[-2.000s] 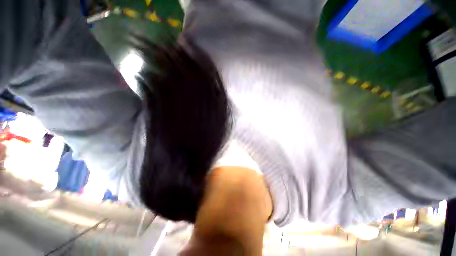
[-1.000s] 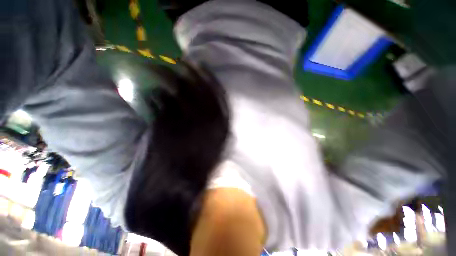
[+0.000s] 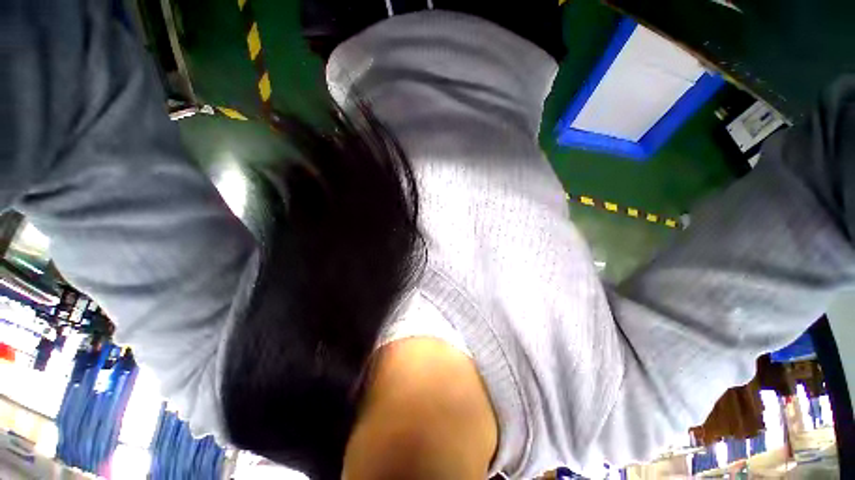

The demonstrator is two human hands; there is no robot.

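Observation:
Neither of my hands is in view. My grey sleeves run out of the picture at the left edge and at the right edge. My grey knitted top, long dark hair and neck fill the middle. A blue-rimmed tray [image 3: 647, 148] with a flat white liner or contents shows at the upper right, beyond my body and partly under a dark edge. What my hands hold or touch cannot be seen.
A dark green bench edge [image 3: 741, 79] crosses the top right corner. A black and white item [image 3: 753, 125] lies beside the tray. Yellow-black tape [image 3: 633, 212] marks the green floor. A metal frame [image 3: 176, 56] stands at the upper left. Blue hanging shapes [image 3: 94, 403] show at the lower left.
The view has shifted and become sharper. The blue-rimmed tray now sits lower and further left in the picture. More of the bench edge shows, and the sleeve on the right has moved up.

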